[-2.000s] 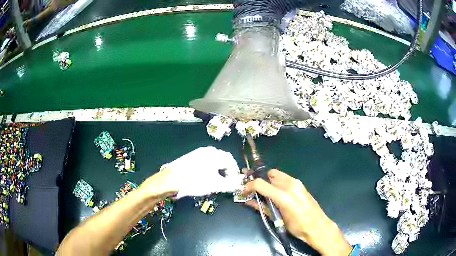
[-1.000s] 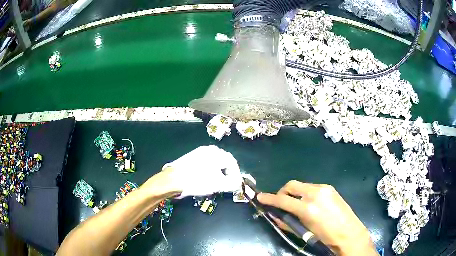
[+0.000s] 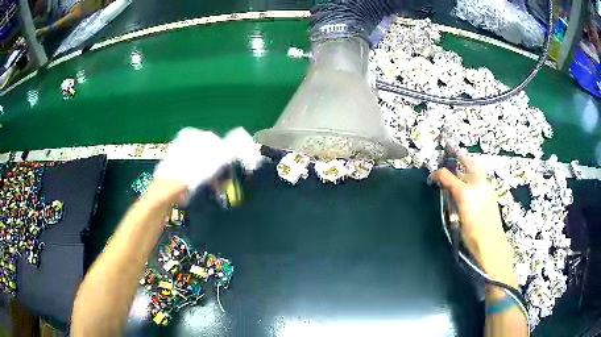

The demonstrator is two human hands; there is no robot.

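My left hand [image 3: 201, 158], in a white glove and blurred, is over the pale strip at the bench's back edge, left of the hood. It holds a circuit board [image 3: 232, 191] with a yellow part that hangs below the fingers. Whether a white housing is joined to it cannot be told. My bare right hand [image 3: 469, 194] is at the left edge of the heap of white housings [image 3: 481, 128]. It holds the soldering iron [image 3: 451, 164], whose tip is blurred against the heap. Its cable runs down along the wrist.
The grey fume extractor hood [image 3: 336, 105] stands in the middle, with several white housings [image 3: 331, 170] under its rim. A pile of circuit boards [image 3: 174, 276] lies at lower left. A black sheet [image 3: 56, 263] with rows of boards is at far left. A small unit [image 3: 68, 87] lies on the green belt.
My left hand has moved up and left, away from the bench middle, with the board. My right hand has moved up and right to the heap with the iron. The unit on the belt has shifted slightly left.
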